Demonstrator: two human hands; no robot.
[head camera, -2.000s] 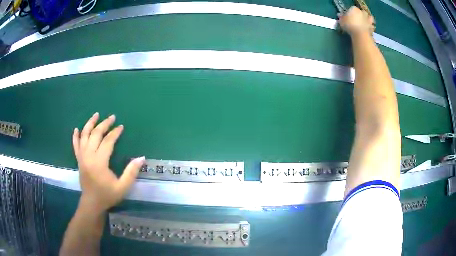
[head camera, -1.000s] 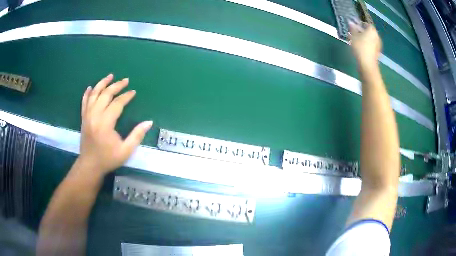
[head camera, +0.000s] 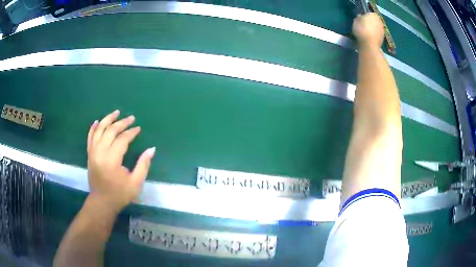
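My left hand (head camera: 112, 161) is open with fingers spread, over the bench at left, holding nothing. My right hand (head camera: 369, 28) is far forward at the upper right, at the end of a dark silver bar (head camera: 361, 6); its fingertips are hidden, so its grip cannot be told. A brass-coloured bar (head camera: 386, 34) lies just right of it. A patterned metal plate (head camera: 253, 182) lies along the nearest white strip, with another plate (head camera: 331, 188) to its right, partly behind my forearm. A third patterned plate (head camera: 202, 239) lies nearer to me.
A brass-coloured bar (head camera: 22, 116) with round holes lies at far left. Below it stands a large block of dark layered plates (head camera: 23, 208). Metal clamps (head camera: 462, 182) and pale pointed pieces (head camera: 428, 165) are at the right edge. Small plates lie right of my forearm.
The view has shifted. The two upper plates and the left brass bar sit further right relative to my left hand and the nearest plate. My right hand now covers more of the silver bar.
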